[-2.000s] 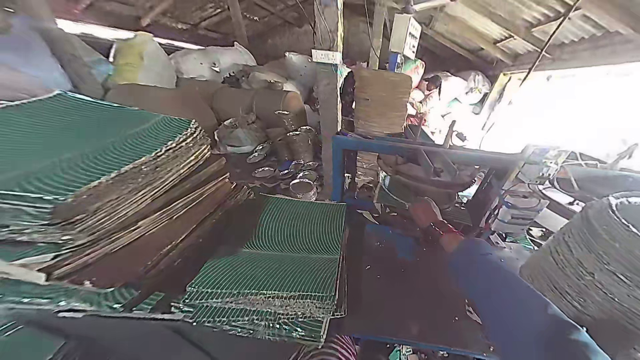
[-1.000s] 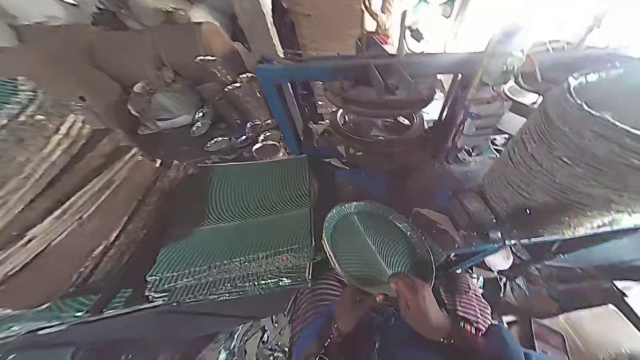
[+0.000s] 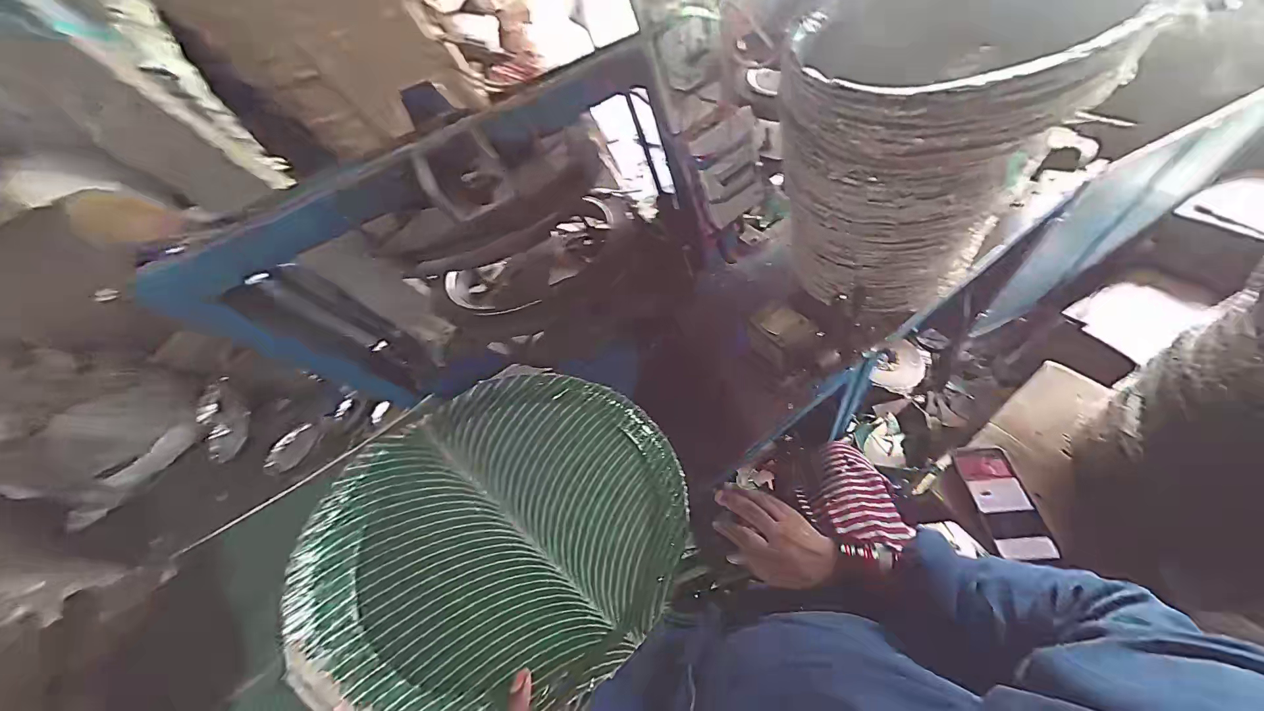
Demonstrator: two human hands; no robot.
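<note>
A round green leaf-patterned plate (image 3: pixel 494 533) with a ribbed rim fills the lower middle of the view. My left hand (image 3: pixel 520 689) shows only as fingertips over the plate's near edge, holding it; the rest is hidden beneath. My right hand (image 3: pixel 775 538), with a bracelet at the wrist, is off the plate, to its right, by the blue frame's edge. Its fingers are slightly spread and nothing shows in them. Red-and-white striped cloth (image 3: pixel 859 499) lies beside that hand.
A blue metal frame (image 3: pixel 257 222) stands ahead, with a round metal-rimmed part (image 3: pixel 494 286) inside it. A tall stack of round pieces (image 3: pixel 889 178) rises at the upper right. A phone (image 3: pixel 1005 504) lies at the right on cardboard (image 3: pixel 1047 410). Shiny round scraps (image 3: pixel 291 446) lie left.
The right hand, on the plate's near edge a second ago, is now off it to the right. The plate is larger in view and further left. The view has turned and tilted strongly.
</note>
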